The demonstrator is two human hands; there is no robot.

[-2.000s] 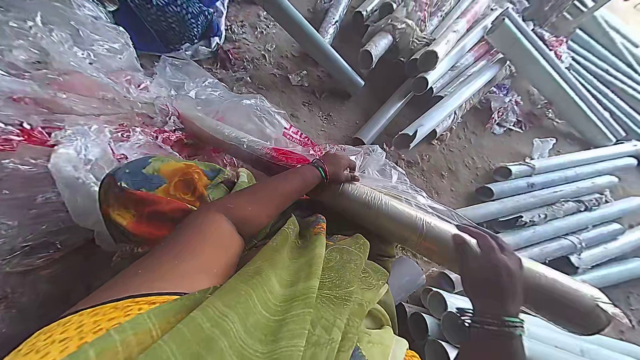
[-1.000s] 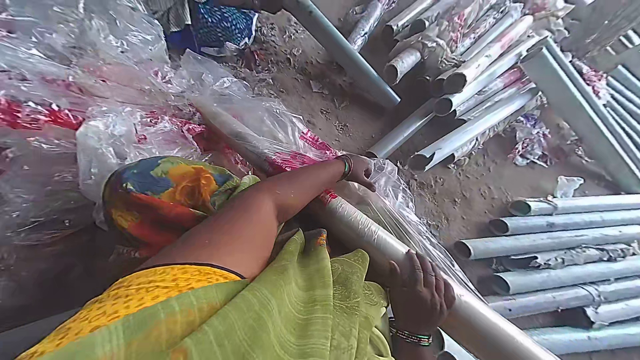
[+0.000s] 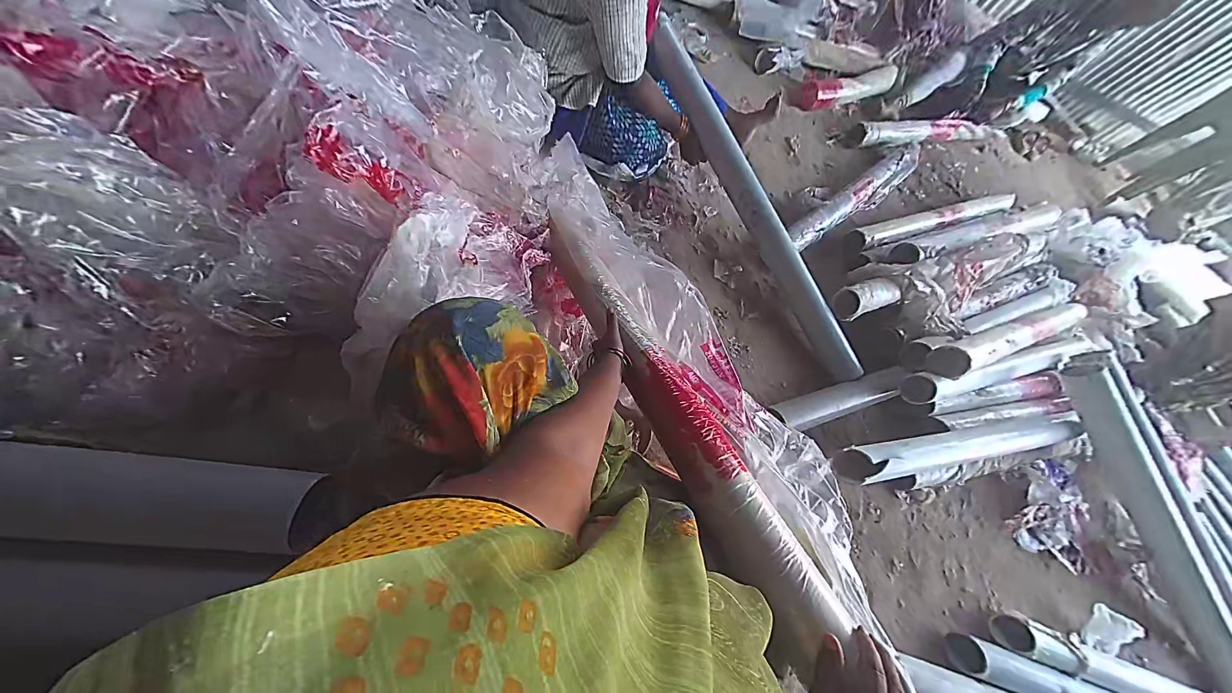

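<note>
A long pipe [image 3: 770, 539] in clear plastic film with red print lies slanting across my lap, its far end toward the upper left. My left hand [image 3: 608, 342] rests against the pipe's near side at its upper part, the fingers mostly hidden behind the wrist and the pipe. At the bottom edge my right hand [image 3: 859, 664] lies over the lower part of the pipe, only its fingers in view. Loose clear film [image 3: 712, 327] hangs along the pipe's right side. Green patterned cloth [image 3: 462, 616] covers my lap.
Crumpled clear plastic sheeting [image 3: 250, 212] is heaped at the left. A co-worker's knitted sleeve [image 3: 621, 38] and hand are beside a grey pipe [image 3: 751, 192] at the top. Several pipes [image 3: 972, 448] lie on the dirt floor at the right. A large dark pipe [image 3: 154, 496] lies at lower left.
The view has swung, showing more of the plastic heap and the co-worker. My left hand has gone from on top of the wrapped pipe to its near side.
</note>
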